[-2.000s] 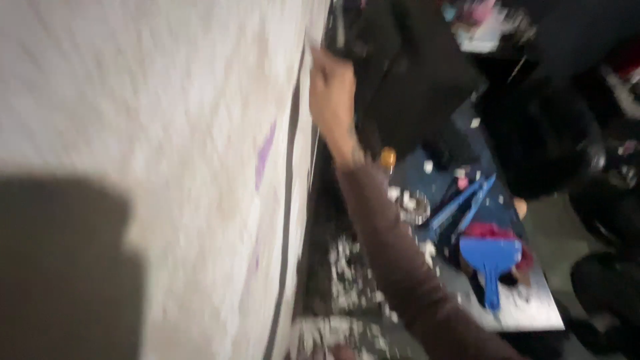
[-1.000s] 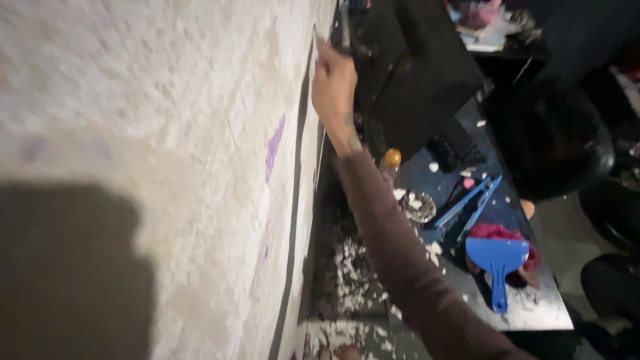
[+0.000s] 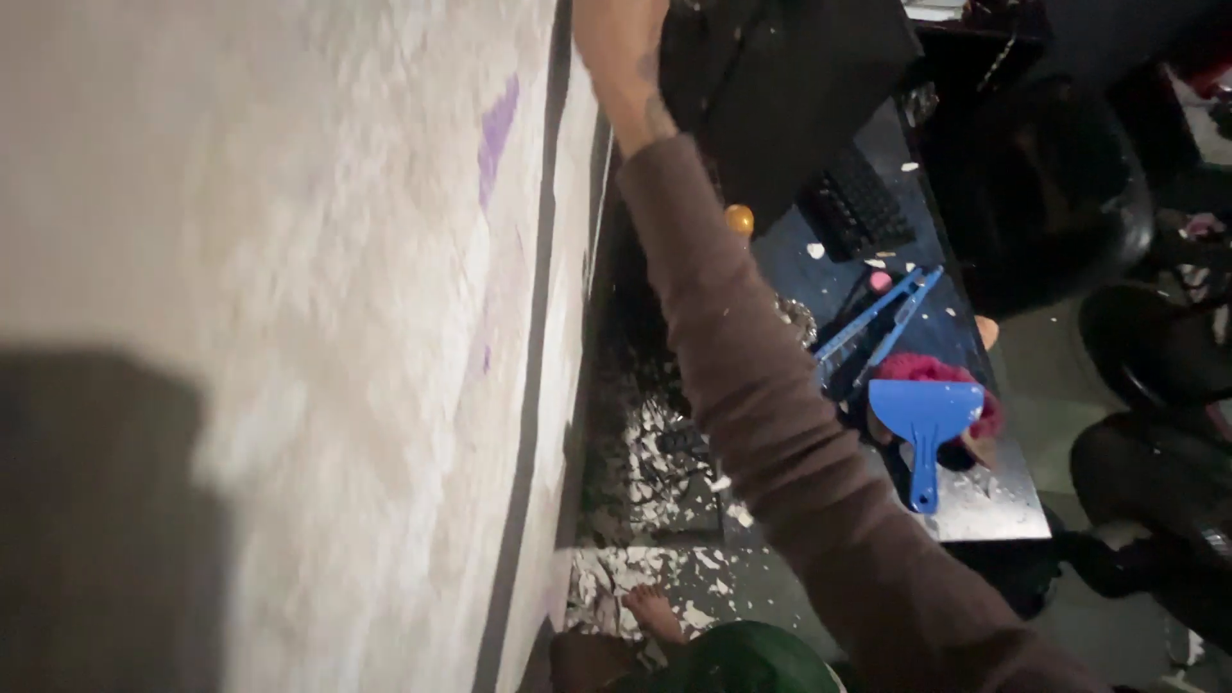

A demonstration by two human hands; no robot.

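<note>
A bare, patchy wall (image 3: 366,289) with purple paint remnants (image 3: 498,140) fills the left of the view. My right arm, in a brown sleeve, reaches up along it, and my right hand (image 3: 621,38) is cut off by the top edge, near the wall. Its fingers are out of frame, so what it holds cannot be seen. A dark strip (image 3: 539,318) runs along the wall beside it. My left hand is not in view. Right of my sleeve, a blue plastic scraper (image 3: 924,414) lies over a crimson cloth on the dark desk (image 3: 991,515).
On the desk are a black keyboard (image 3: 852,207), blue tongs-like bars (image 3: 881,322) and an orange round object (image 3: 739,219). Black chairs (image 3: 1039,192) stand at the right. White flakes (image 3: 664,472) litter the surfaces below, near a bare foot (image 3: 654,611).
The view has shifted so that my right hand, fully visible at the wall before, is now partly beyond the top edge. The foot and a green garment now show at the bottom.
</note>
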